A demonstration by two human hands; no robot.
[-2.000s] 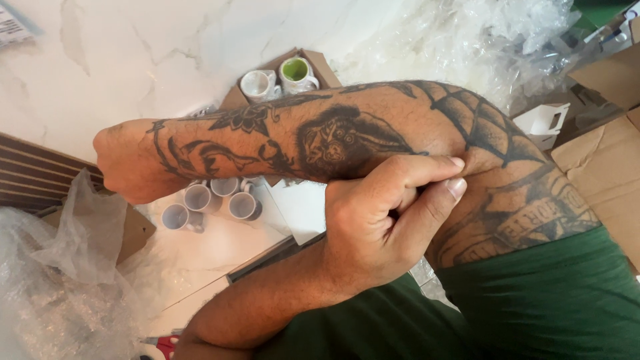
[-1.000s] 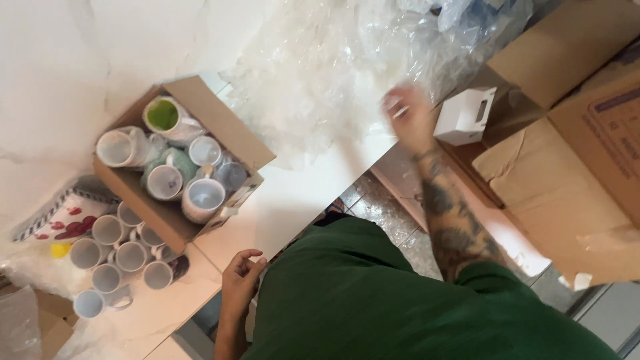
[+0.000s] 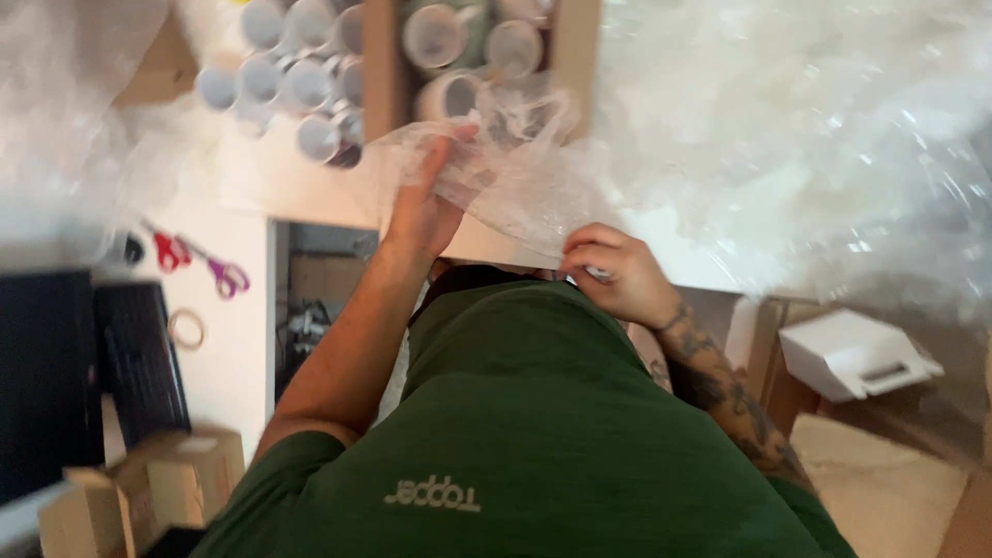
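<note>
A crumpled sheet of clear plastic is stretched between my two hands, above the table's front edge. My left hand holds its left part, with film over the fingers, just below a cardboard box of cups. The fingertips of my right hand pinch the sheet's lower right edge, close to my green shirt. A white mug lies in the box behind the film, beside another mug. Several white mugs stand in a group left of the box.
Heaped clear plastic wrap covers the right side. Red scissors, purple scissors and a tape roll lie on the left surface. A white carton sits at lower right, by open cardboard. Small cardboard boxes are lower left.
My right hand has come from the plastic heap to the front of my body and now holds a plastic sheet. My left hand, empty by the table edge a second ago, is on it too. The view has shifted.
</note>
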